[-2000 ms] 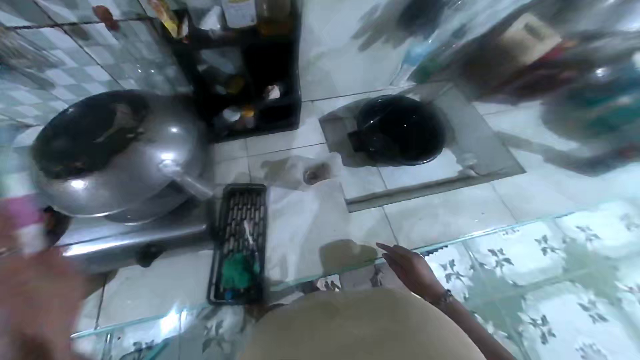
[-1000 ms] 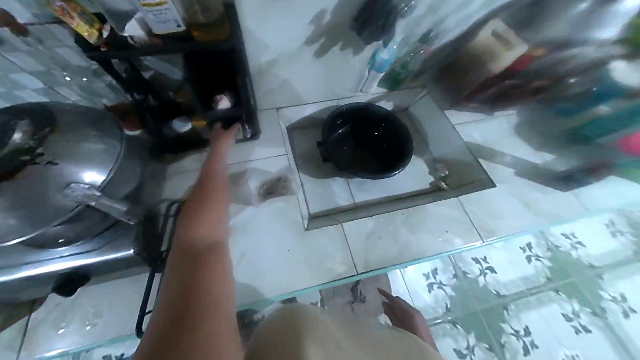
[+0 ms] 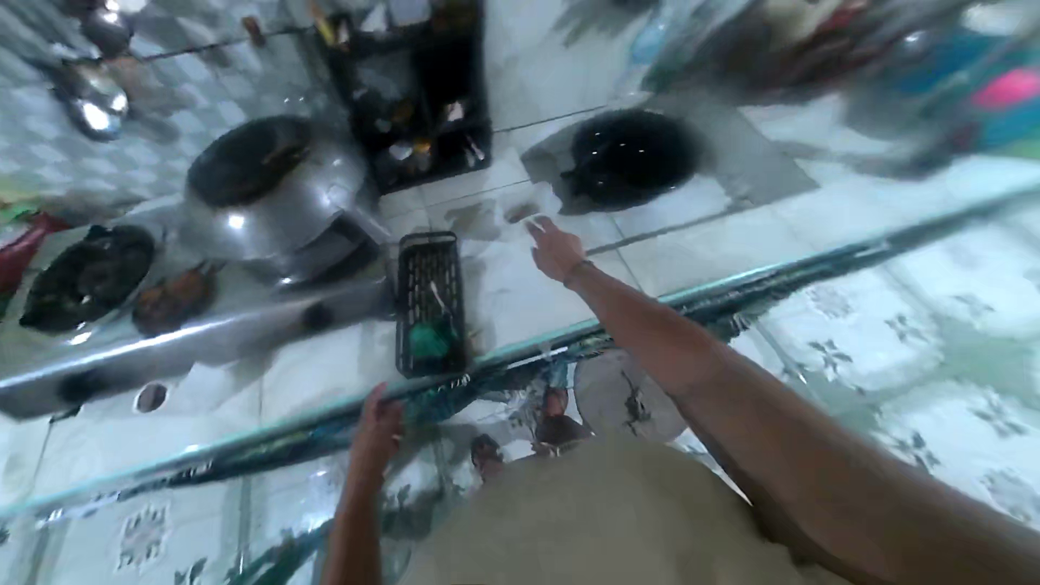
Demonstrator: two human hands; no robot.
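Observation:
My right hand (image 3: 557, 248) reaches over the tiled counter, its fingertips at a small clear plastic bag (image 3: 522, 210) with something brownish in it; blur hides whether the fingers grip it. My left hand (image 3: 378, 431) hangs by the counter's front edge, fingers loosely apart, with nothing seen in it. Between the hands lies a black plastic basket (image 3: 431, 284) with a green scrubber (image 3: 431, 341) and a thin light utensil inside. Beyond the right hand a black pot (image 3: 634, 158) sits in a recessed part of the counter.
A metal wok (image 3: 276, 203) rests tilted on the gas stove (image 3: 341, 305) at left, near a dark pan (image 3: 89, 280). A black rack (image 3: 422, 97) with small items stands at the back. Blurred goods lie at the upper right. The counter has a glassy front edge (image 3: 682, 296).
My right hand has come up from the counter's front edge to the small bag. The left arm, stretched to the rack a second ago, has drawn back. The view has swung left.

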